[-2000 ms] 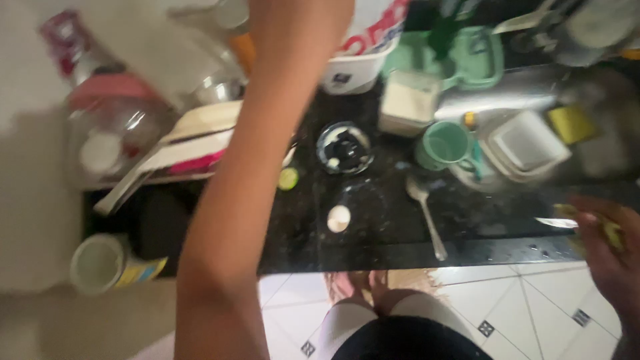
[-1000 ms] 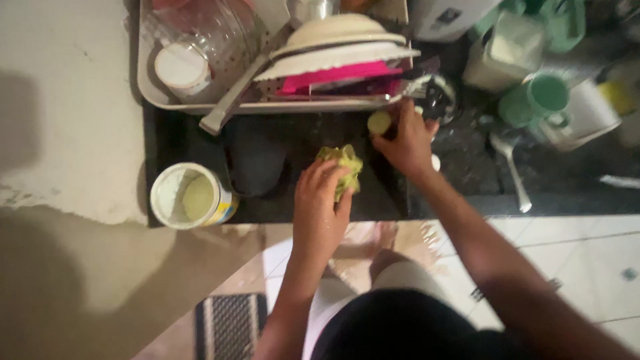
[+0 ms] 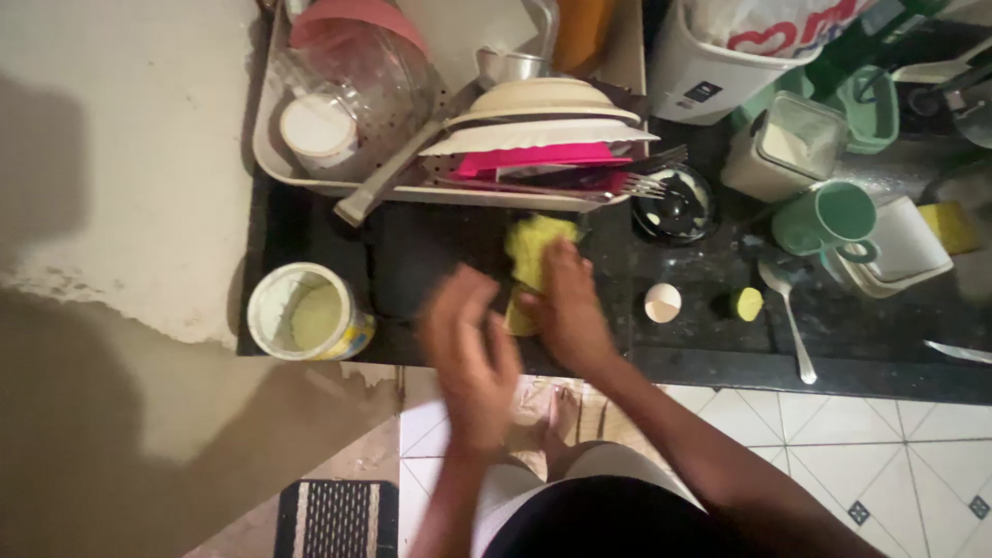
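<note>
My right hand [image 3: 570, 310] is over the black stone counter with a crumpled yellow-green cloth [image 3: 539, 244] at its fingers; motion blur hides the exact grip. Just to its left, my left hand [image 3: 473, 349] is blurred, its fingers spread and nothing visible in them. To the right of my hands lie an eggshell [image 3: 663, 302], a small yellow-green round piece [image 3: 749, 304] and a metal spoon [image 3: 790, 318]. An open white tub [image 3: 298, 311] with pale contents stands at the counter's left end.
Behind my hands, a dish rack [image 3: 480, 195] holds plates, a fork and plastic containers. A black round dish [image 3: 676, 205], a green mug [image 3: 825, 219], a lidded container [image 3: 784, 147] and a white bin [image 3: 709, 77] stand right. A knife [image 3: 957, 351] lies at the far right edge.
The small yellow-green round piece, beside the rack under my right hand a second ago, now lies right of the eggshell. My right hand has moved left to the cloth; my left hand has come off it.
</note>
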